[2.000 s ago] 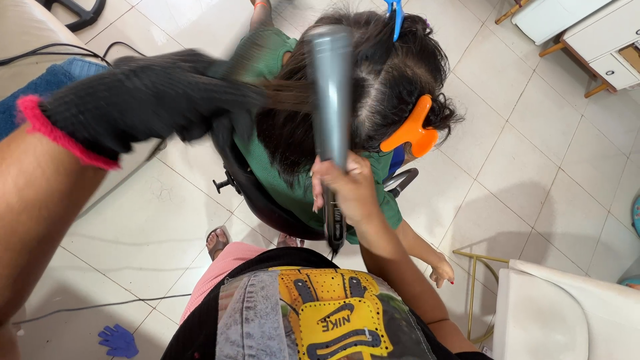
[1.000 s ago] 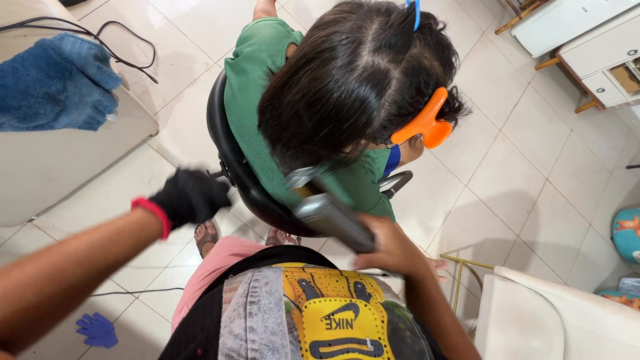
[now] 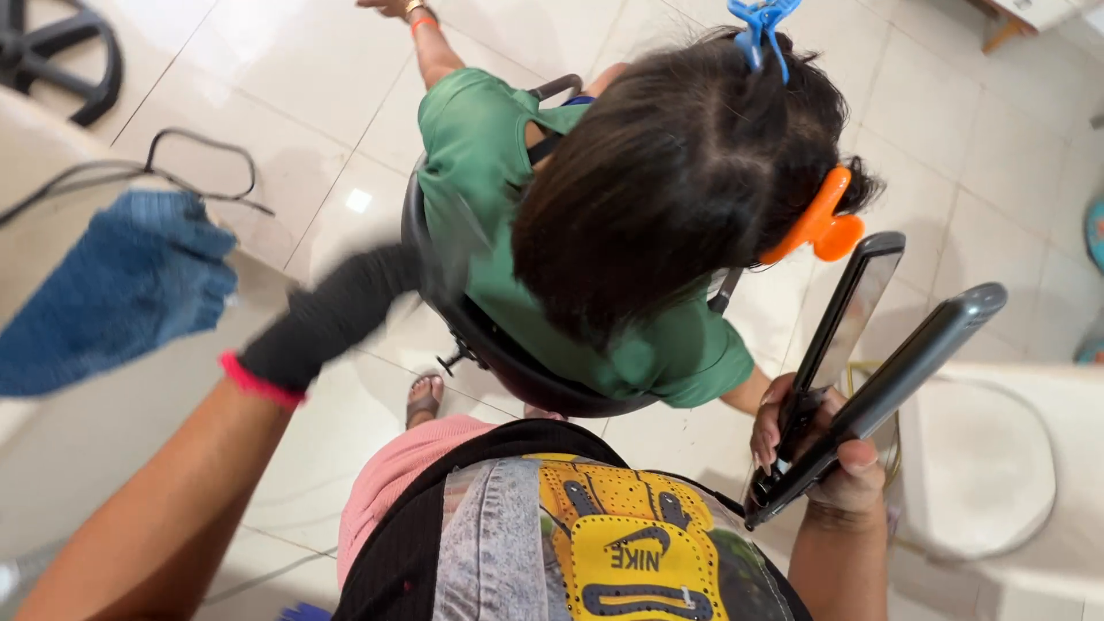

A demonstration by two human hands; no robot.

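Observation:
A hair straightener [image 3: 888, 371], its two plates apart, is held in my right hand [image 3: 828, 457] at the right. My left hand [image 3: 371, 285], in a black glove with a pink cuff, is blurred near the back of a seated person in a green shirt; something thin and blurred shows by its fingers, and I cannot tell what. Dark, smooth hair [image 3: 638, 207] hangs down that person's back. An orange hair clip [image 3: 819, 220] holds hair at the right side of the head, and a blue claw clip [image 3: 763, 30] sits at the top.
The person sits in a black chair [image 3: 552, 392] directly before me. At the left, a blue cloth [image 3: 121, 289] and a black cable [image 3: 203, 142] lie on a pale surface. A white stool-like seat [image 3: 979, 466] stands at the right. Pale tiles [image 3: 302, 103] cover the floor.
The straightener has moved from over the hair to the right, and its plates now stand wide apart. My left hand has moved away from the hair. The seated person's arm reaches out at the top.

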